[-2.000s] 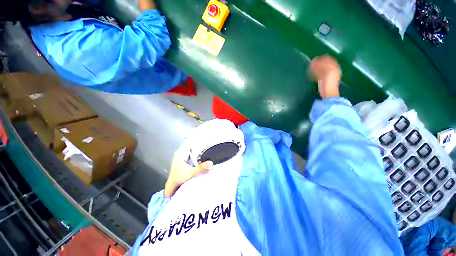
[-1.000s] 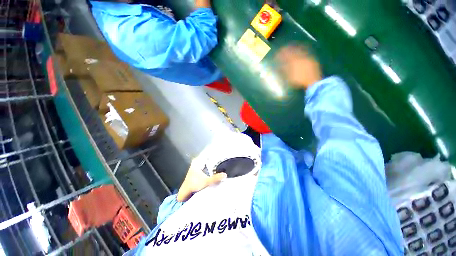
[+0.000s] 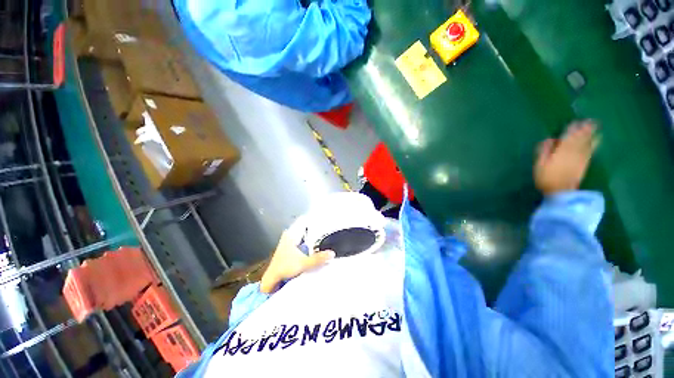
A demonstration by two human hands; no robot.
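Note:
My left hand (image 3: 290, 263) holds a white desk fan (image 3: 349, 242) with a dark round centre against my chest, its thumb on the rim. The other fingers are hidden behind it. My right hand (image 3: 565, 159) is over the green bench mat (image 3: 473, 125), thumb apart from the fingers, slightly blurred, with nothing visible in it. A small squarish piece (image 3: 576, 79), possibly a watch case, lies on the mat just beyond my right hand.
A yellow emergency stop box (image 3: 454, 37) and yellow label (image 3: 420, 69) are on the bench. Trays of dark squares lie at upper right (image 3: 656, 37) and lower right (image 3: 634, 343). A person's blue sleeve (image 3: 295, 44) reaches in above. Red stools (image 3: 384, 171), cartons (image 3: 185, 140) and red crates (image 3: 111, 280) stand left.
My right hand has swept left across the mat and then back right. The view has shifted, bringing more of the left-hand racks in. My left hand keeps holding the fan.

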